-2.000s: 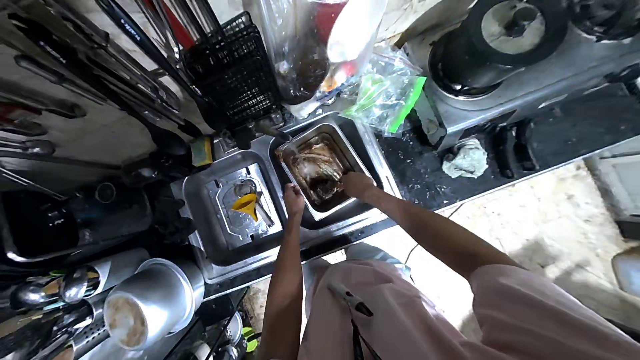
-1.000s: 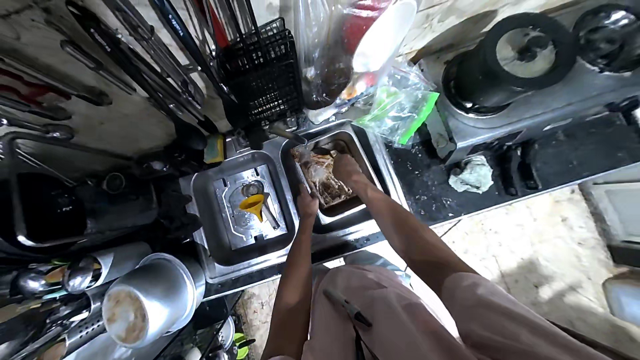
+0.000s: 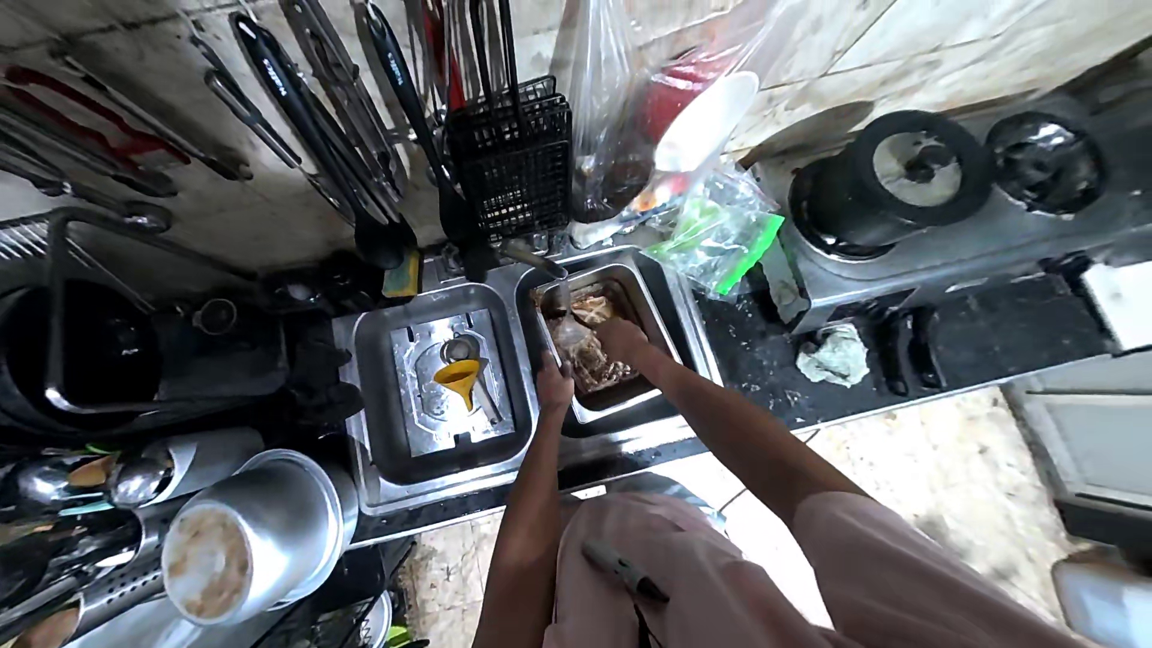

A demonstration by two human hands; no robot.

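Note:
A rectangular metal pan (image 3: pixel 661 335) stands in the right basin of a double sink, with brownish, stringy food (image 3: pixel 589 364) in brown liquid inside. Water runs from the faucet (image 3: pixel 533 259) onto the food. My left hand (image 3: pixel 555 382) grips the pan's left rim. Inside the pan, my right hand (image 3: pixel 621 340) reaches down to the food; its fingertips are hidden, so its hold cannot be told. In the left basin (image 3: pixel 373 387), a yellow funnel (image 3: pixel 459 376) lies on a metal plate beside a small round strainer.
Black utensils and a black wire basket (image 3: pixel 508 166) hang behind the sink. A clear plastic bag with a green seal (image 3: pixel 751 255) and a crumpled cloth (image 3: pixel 832 354) lie to the right. A black pot (image 3: pixel 846 202) sits on the stove. Metal pots (image 3: pixel 261 531) stand at the lower left.
My right hand has moved from the pan's right rim into the pan, onto the food. My left hand stays at the left side of the pan.

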